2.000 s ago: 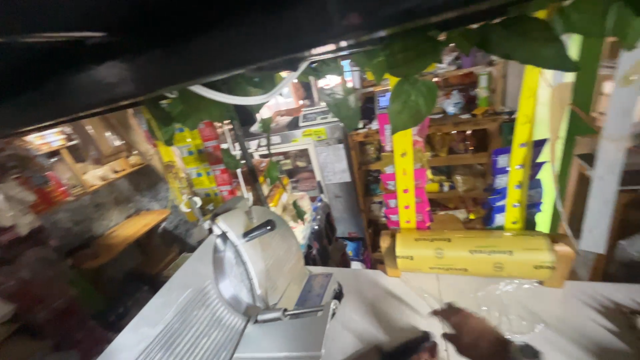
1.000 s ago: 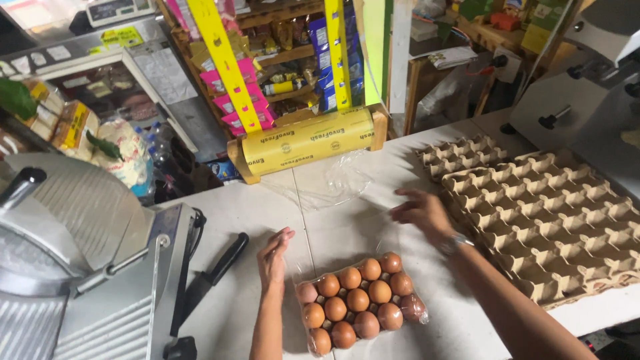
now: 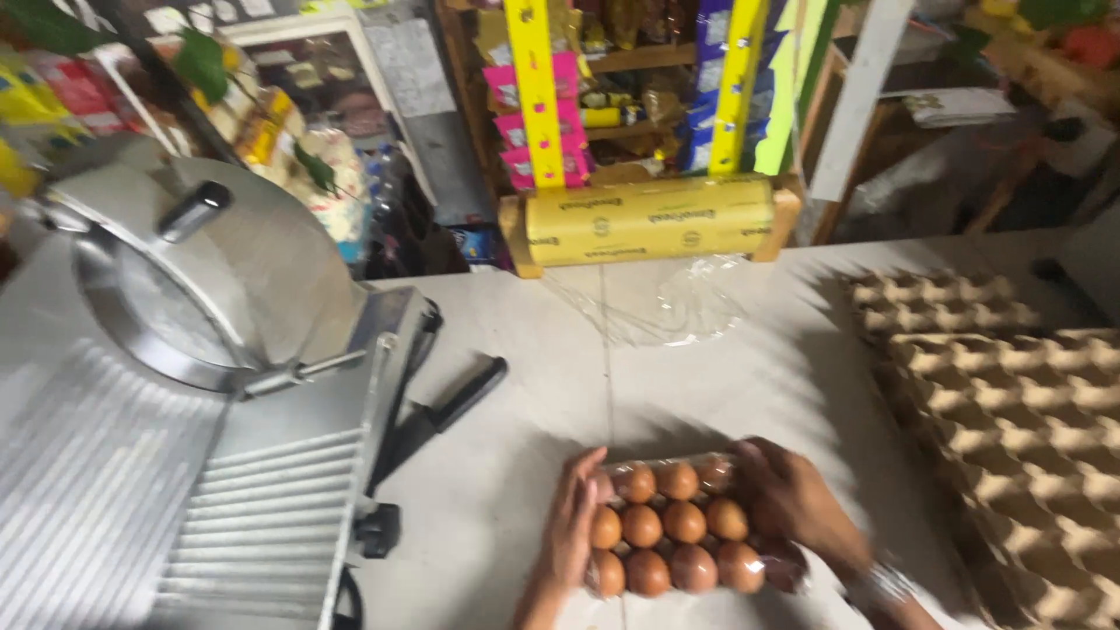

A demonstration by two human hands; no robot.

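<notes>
A pack of brown eggs (image 3: 665, 527) under clear plastic film lies on the white table near its front edge. My left hand (image 3: 570, 525) presses along its left side, fingers pointing away from me. On the right side, my right hand (image 3: 792, 494) grips the pack's far corner and covers some eggs; a metal watch is on that wrist. Beyond the pack, a roll of yellow-printed cling film (image 3: 652, 219) rests in a wooden holder. Its loose clear film (image 3: 696, 306) lies crumpled on the table in front of the roll.
At left stands a metal meat slicer (image 3: 236, 254), with a black-handled knife (image 3: 472, 394) beside it. Stacked cardboard egg trays (image 3: 1006, 420) fill the right side. Hanging packets (image 3: 538, 122) and shelves are behind the roll.
One second ago my right hand was raised off the pack and apart from it; now both hands are against its sides. The view has shifted toward the slicer.
</notes>
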